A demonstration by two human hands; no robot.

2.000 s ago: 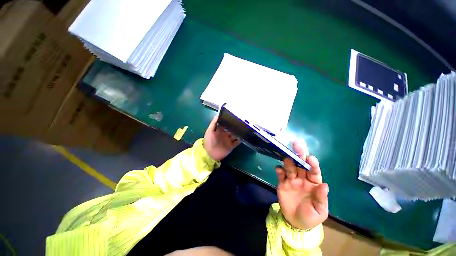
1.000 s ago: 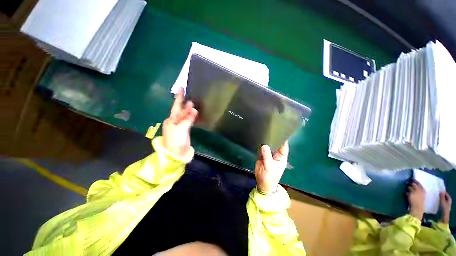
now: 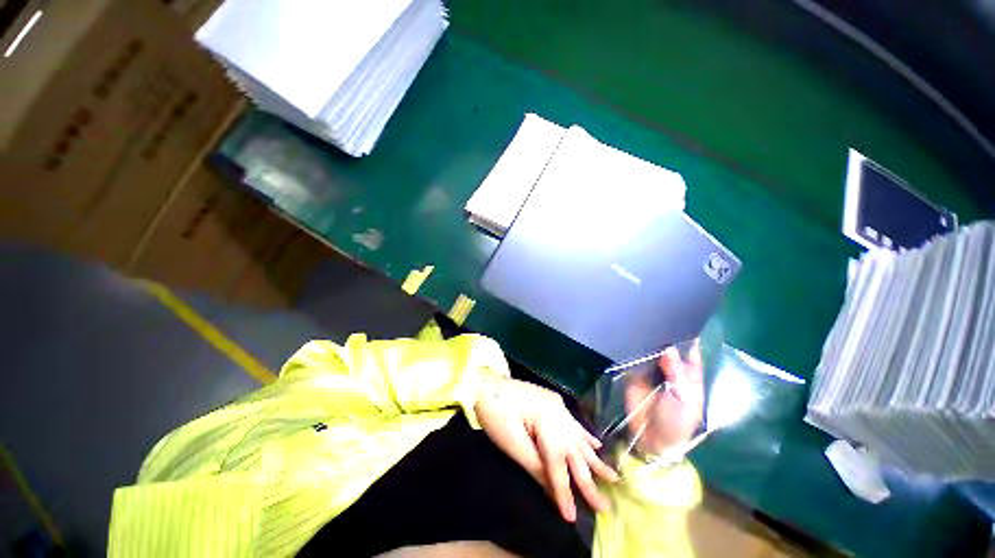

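Note:
A grey tablet-type back cover point(image 3: 622, 278), outer face up with a small central logo and a corner camera mark, lies slanted partly over a low pile of white sheets point(image 3: 513, 180). A shiny clear film point(image 3: 698, 420) shows by its glare at the bench's front edge. My right hand point(image 3: 663, 405) is at the film, seen through it, with fingers curled on it. My left hand point(image 3: 546, 445) is just left of the film, palm down, fingers apart, fingertips near the film's edge; whether they touch it is unclear.
A thick white stack point(image 3: 327, 65) stands at the bench's left end beside cardboard cartons point(image 3: 98, 131). A tall fanned stack point(image 3: 916, 360) stands at right, with a crumpled white scrap point(image 3: 858, 471) beside it. A black reference sheet point(image 3: 900, 207) lies behind. Yellow tape tabs point(image 3: 417, 280) are on the front edge.
The cover, held in both hands before, now lies over the white pile, released. Both hands have moved down towards the front edge, where clear film now shows. The view has shifted.

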